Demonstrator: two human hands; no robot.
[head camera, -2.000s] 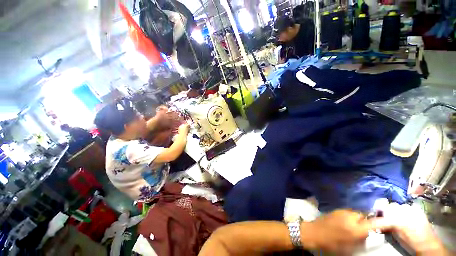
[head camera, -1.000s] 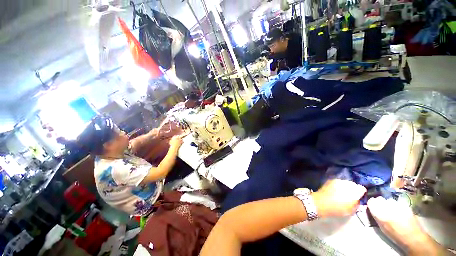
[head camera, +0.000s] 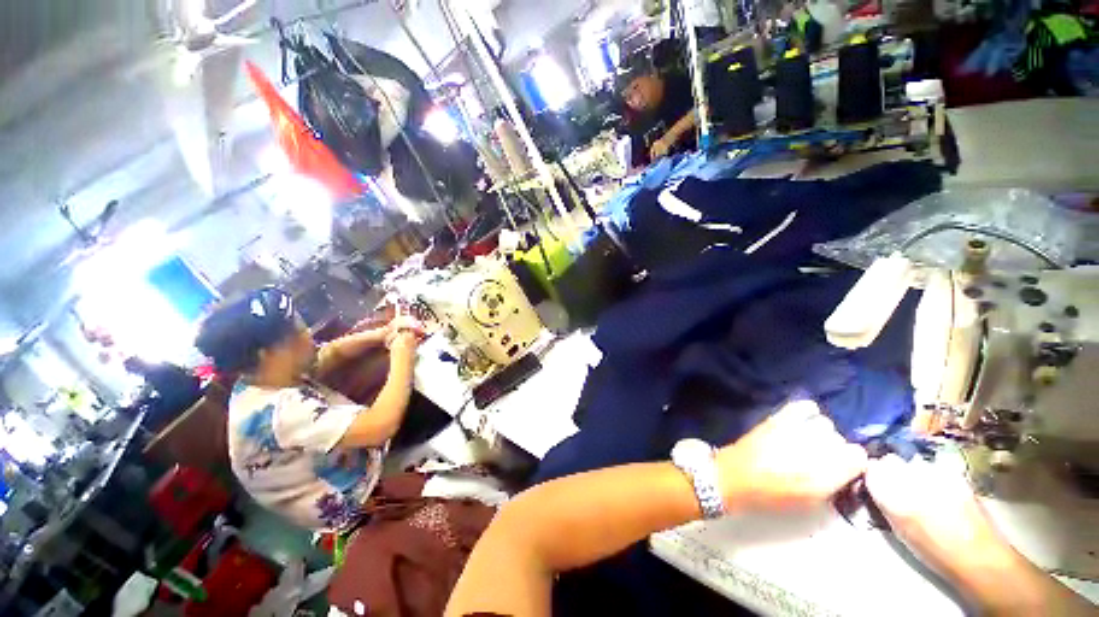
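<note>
My left hand (head camera: 789, 464), with a metal watch on its wrist, is closed on the edge of a small dark navy piece (head camera: 858, 500) in front of the needle area. My right hand (head camera: 922, 512) is beside it, its fingers on the same piece; it is overexposed. The cream sewing machine head (head camera: 1036, 362) stands at the right, its presser foot area just beyond my fingers. A navy cloth heap (head camera: 747, 350) with narrow white strips lies left of and behind the head. Cloth near the needle glares blue under the lamp.
A white oblong lamp (head camera: 870, 301) is left of the head. Clear plastic (head camera: 964, 223) lies behind it. A scale runs along the table edge (head camera: 735, 579). A person (head camera: 295, 410) works at another machine (head camera: 482, 311) with brown cloth (head camera: 416, 548). Dark thread cones (head camera: 793, 90) stand behind.
The view has turned right, showing more of the machine head. My hands have come down from the blurred earlier position, and the dark piece between them now shows more clearly.
</note>
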